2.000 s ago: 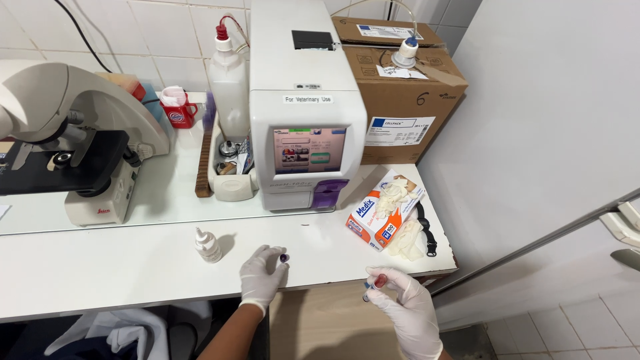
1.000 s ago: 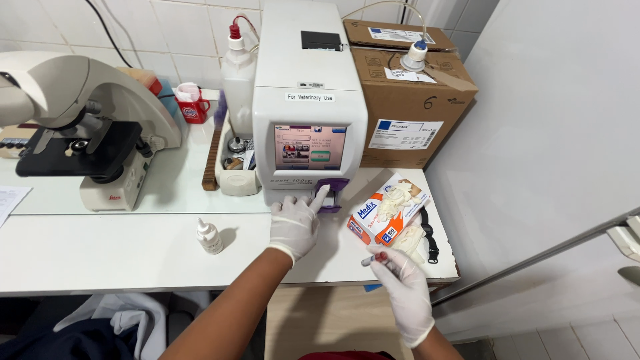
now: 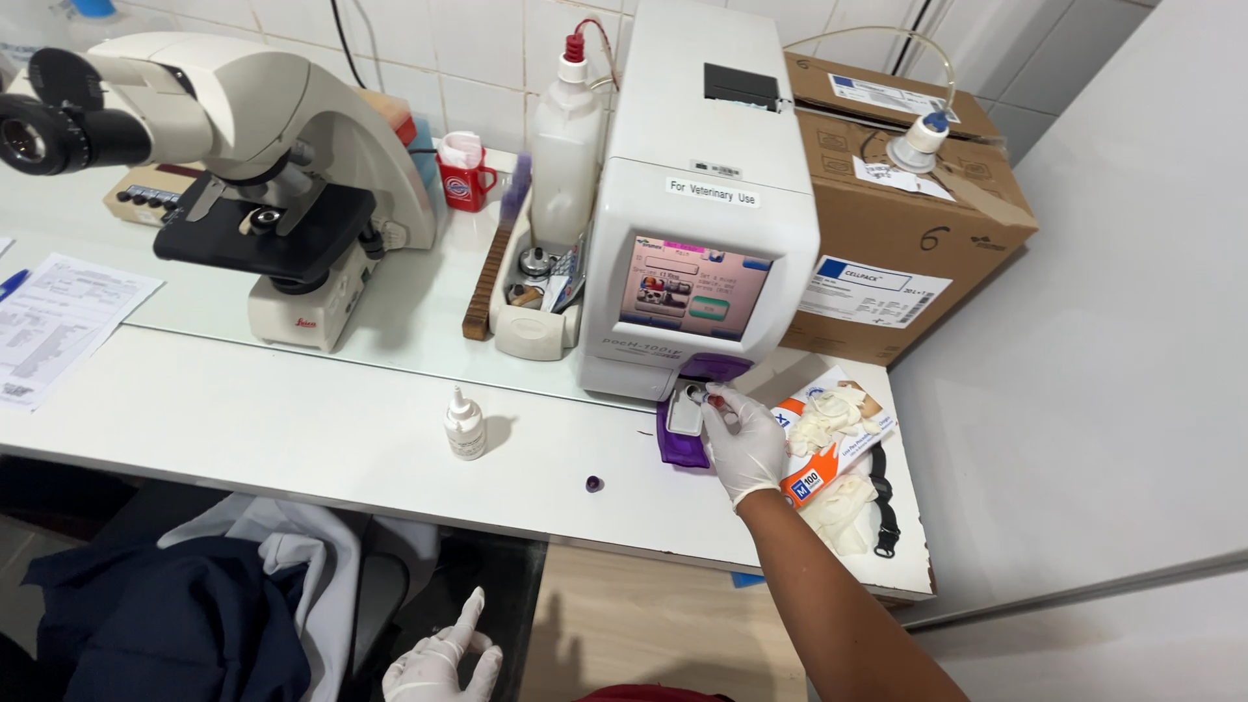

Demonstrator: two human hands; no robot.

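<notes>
Gloved in white, my right hand (image 3: pixel 746 444) holds a small blood sample tube (image 3: pixel 715 400) at the lowered purple sample door (image 3: pixel 684 444) of a blood analyzer (image 3: pixel 697 234). The tube is close to a round well in the door's light inner tray; whether its end sits in the well, I cannot tell. My left hand (image 3: pixel 447 655), also gloved, hangs below the bench edge with the index finger extended and holds nothing. A dark purple tube cap (image 3: pixel 594 484) lies on the white bench. A small white dropper bottle (image 3: pixel 465 426) stands upright farther left.
A microscope (image 3: pixel 263 195) and papers (image 3: pixel 63 317) occupy the left side. Between microscope and analyzer are a large plastic bottle (image 3: pixel 565 156) and a tray (image 3: pixel 536 336). A glove box (image 3: pixel 843 429), loose gloves and a black strap (image 3: pixel 885 517) lie right, before a cardboard box (image 3: pixel 907 214).
The analyzer's purple door has opened. My left hand has drawn back from it to below the bench edge, while my right hand has brought the tube to the door.
</notes>
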